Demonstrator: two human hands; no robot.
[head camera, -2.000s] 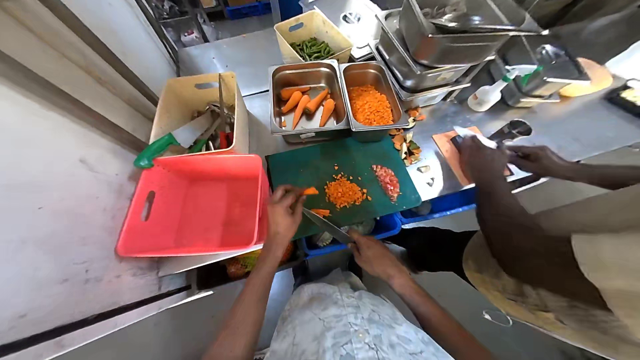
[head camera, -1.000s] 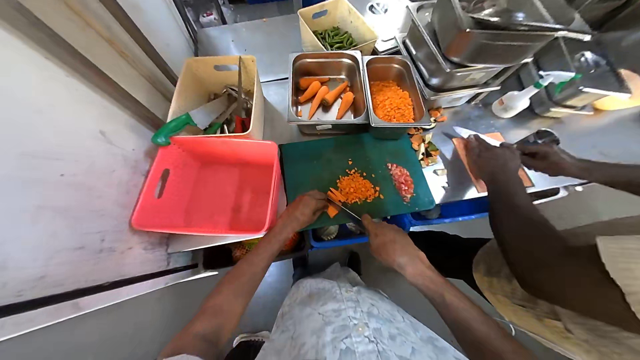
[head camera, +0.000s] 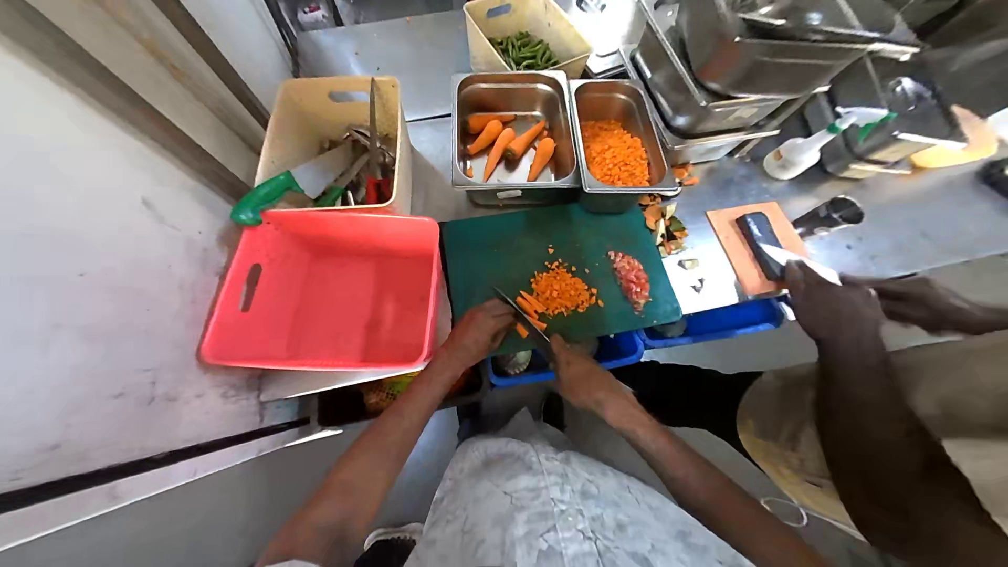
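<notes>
My right hand (head camera: 581, 372) grips the handle of a kitchen knife (head camera: 526, 321), its blade angled over the near edge of a green cutting board (head camera: 492, 244). Beside the blade, my left hand (head camera: 482, 329) is at several carrot strips (head camera: 532, 307); whether its fingers hold a piece cannot be made out. Diced carrot (head camera: 563, 288) is heaped just right of the strips, and a small pile of chopped pinkish-red food (head camera: 630, 279) lies farther right on the board. Behind the board, one steel pan (head camera: 516, 87) holds whole carrots and another (head camera: 615, 153) holds diced carrot.
A red plastic tub (head camera: 339, 291) stands left, below a cream bin (head camera: 303, 102) of knives, one green-handled. Green chillies fill a cream container (head camera: 526, 51) behind. At right, a co-worker's hands work with a knife and a dark block (head camera: 760, 240) on an orange board (head camera: 728, 236). Steel pans are stacked behind.
The knife blade has swung to point up and left, with my left hand now left of it. Two seconds ago my left hand held a carrot piece above the board. The view has shifted somewhat.
</notes>
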